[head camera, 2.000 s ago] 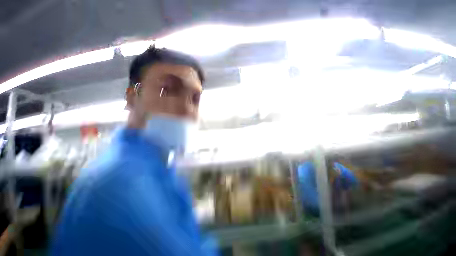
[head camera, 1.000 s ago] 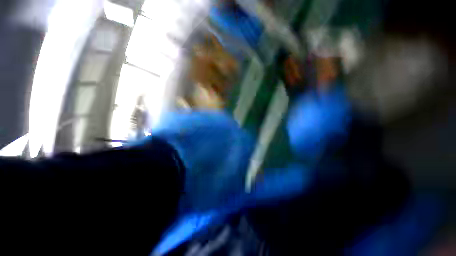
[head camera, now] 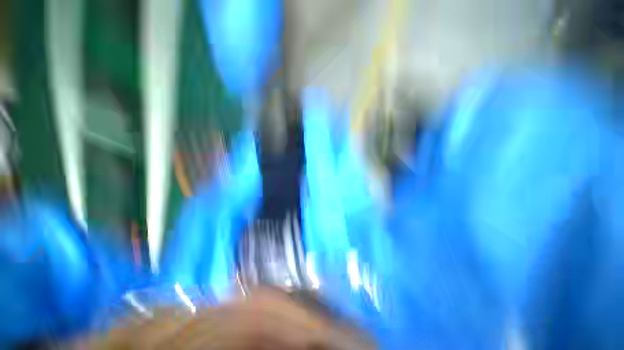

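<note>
The view is heavily blurred. The blue smock (head camera: 527,157) fills the right side and spreads across the lower part, with a dark strip of clothing (head camera: 280,178) down its middle. A bare, skin-coloured shape (head camera: 253,321), apparently part of a hand close to the camera, lies along the bottom edge. Whether it is my left hand or my right hand cannot be told, and its fingers and anything held cannot be made out. No other hand is clear.
The green conveyor belt (head camera: 109,116) with white rails (head camera: 159,123) runs up the left side. A small orange and dark blurred thing (head camera: 198,160) is beside the rail. Grey floor (head camera: 335,41) with a yellow line (head camera: 383,61) shows at the top.
The view has swung down from a masked person and bright lights to the blue smock and belt. The large black shape at lower left is gone, and a skin-coloured shape shows at the bottom.
</note>
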